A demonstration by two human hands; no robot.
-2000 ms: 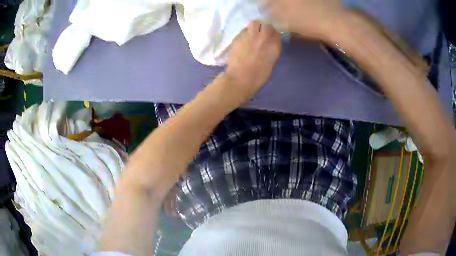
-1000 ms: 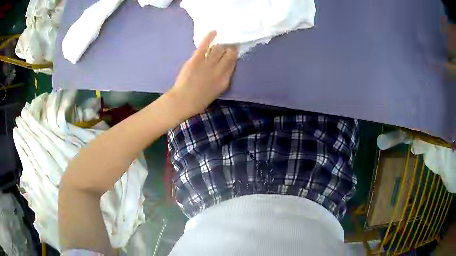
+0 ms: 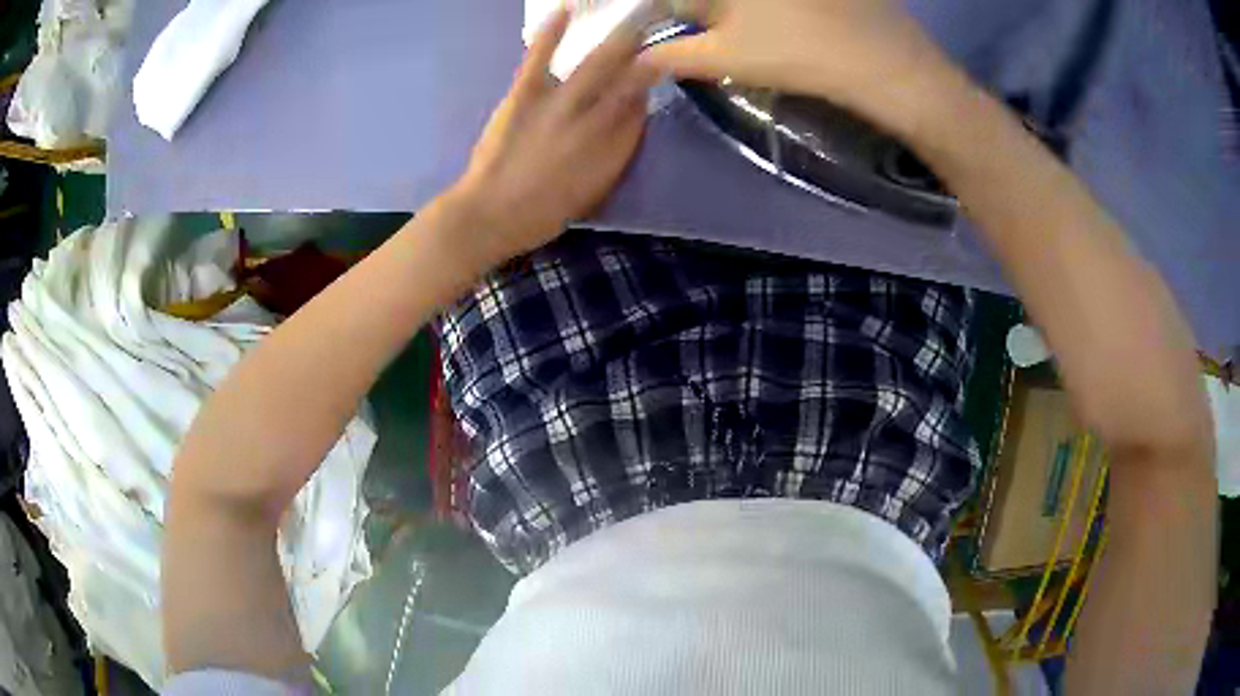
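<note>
A white garment piece (image 3: pixel 592 30) lies on the lavender-grey table cover (image 3: pixel 340 123) and runs out of the top edge. My left hand (image 3: pixel 564 150) rests at its near edge, fingers spread, with cloth showing between them. A silver steam iron (image 3: pixel 830 150) lies right of my left hand, its tip near the cloth. My right hand (image 3: pixel 782 48) is over the iron, its fingers reaching left to the cloth beside my left fingertips. The iron's handle is hidden, so its grip cannot be told.
Heaped white cloth (image 3: pixel 123 394) hangs at lower left, below the table. Another white sleeve-like cloth part (image 3: pixel 191 68) lies at the table's upper left. More white cloth (image 3: pixel 68 82) is beyond the left edge. Yellow rack bars (image 3: pixel 1068 544) and a brown panel (image 3: pixel 1027 476) are at lower right.
My right hand and the iron have come into view from the right, to the cloth. My left hand stays at the cloth's near edge; the view has shifted, showing less of the cloth.
</note>
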